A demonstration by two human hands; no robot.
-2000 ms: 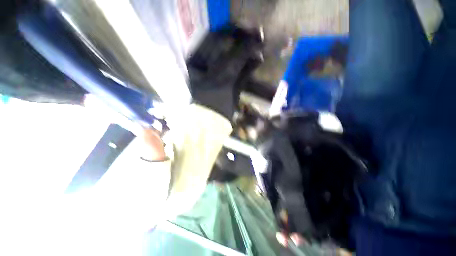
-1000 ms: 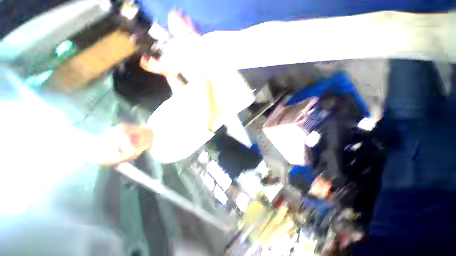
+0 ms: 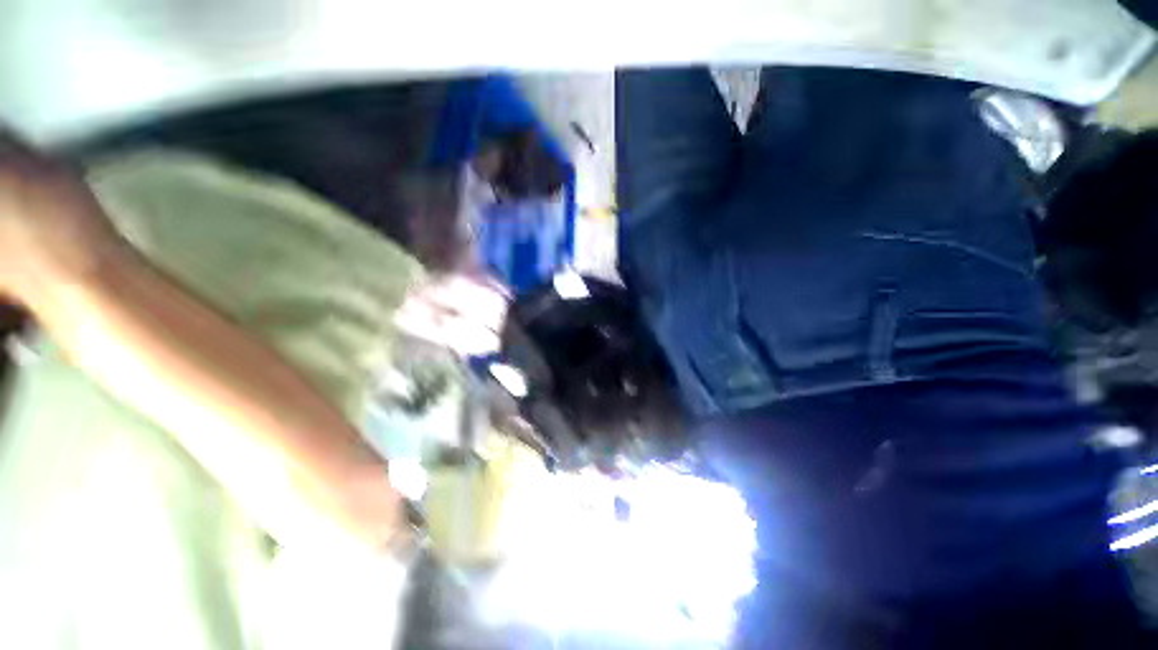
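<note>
Neither of my hands can be made out; the frame is blurred and tilted. A pale, smooth edge, perhaps of a table, [image 3: 572, 38] spans the top. Dark blue trousers and a blue top [image 3: 838, 318] fill the centre and right; whose they are is unclear. A bare forearm [image 3: 216, 368] slants across light green cloth [image 3: 254, 241] at the left, apparently another person's. Its ends are blurred, and I cannot tell what it holds.
A blue crate [image 3: 521, 241] with dark contents stands on the grey floor [image 3: 591, 152] near upper centre. Dark heaped fabric [image 3: 591, 368] lies below it. A glaring white patch [image 3: 622, 552] hides the bottom centre. Dark shapes stand at the right edge.
The view has swung strongly. The long pale sleeve and the two blurred hands seen one second ago are gone. The pale edge now crosses the top, and the dark blue clothing fills more of the view.
</note>
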